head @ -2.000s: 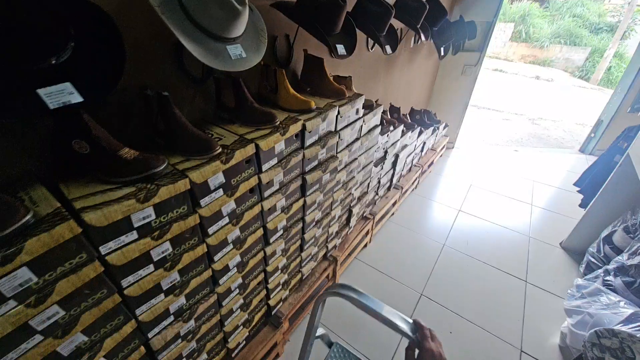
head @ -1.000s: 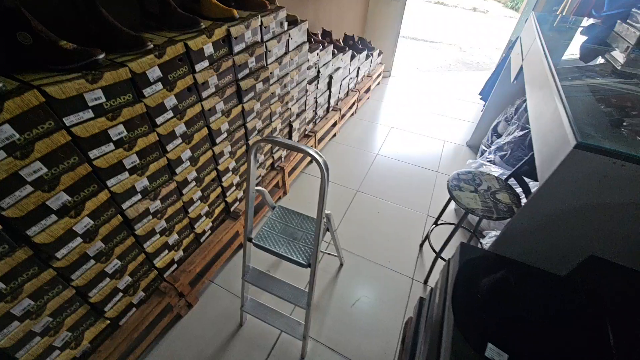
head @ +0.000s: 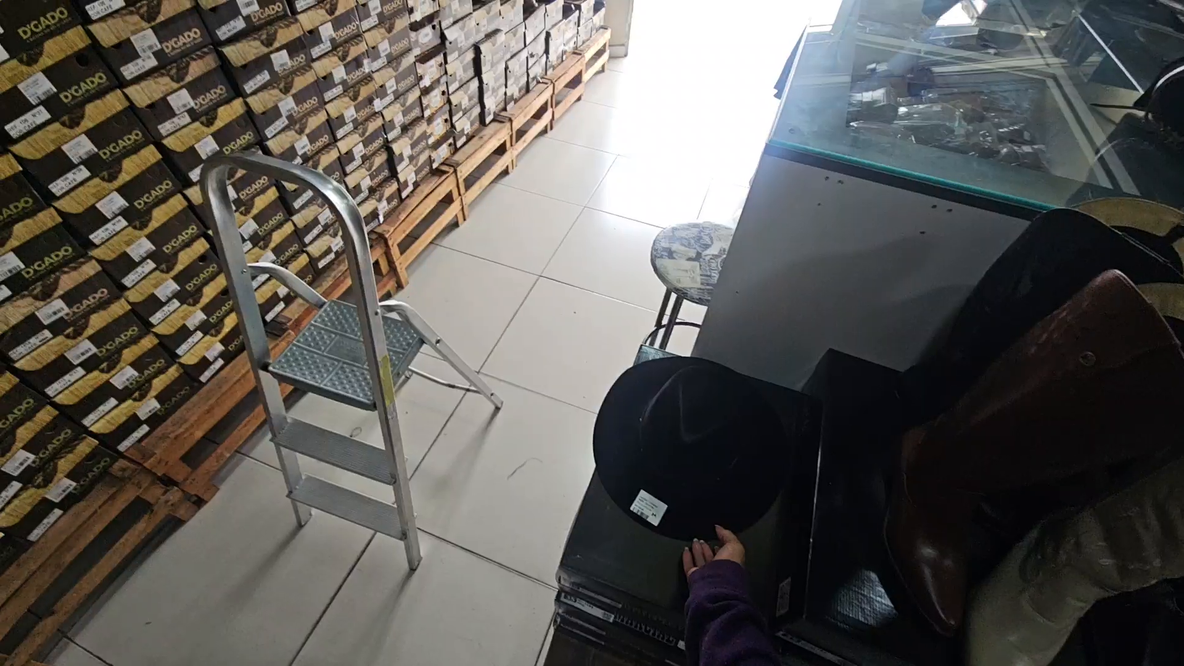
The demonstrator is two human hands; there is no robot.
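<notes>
A black felt cowboy hat (head: 689,444) with a white tag on its brim lies on a stack of black boxes (head: 620,564) at the lower right. My right hand (head: 714,550), in a purple sleeve, is at the near edge of the brim. Its fingers are slightly bent and apart, with one fingertip at or just over the brim; no grip on the hat can be made out. My left hand is out of view. Right of the hat, a brown leather boot (head: 1027,407) leans beside another dark box (head: 856,546).
An aluminum step ladder (head: 347,342) stands open on the tiled floor. Shoe boxes (head: 166,185) are stacked on wooden pallets (head: 421,217) along the left. A round stool (head: 689,254) stands by the glass-topped counter (head: 906,176). A pale, wrinkled item (head: 1064,555) lies lower right.
The view has swung down and right, away from the wall of hats. Two seconds ago a hand was at the ladder's rail; now my right hand is at the black hat.
</notes>
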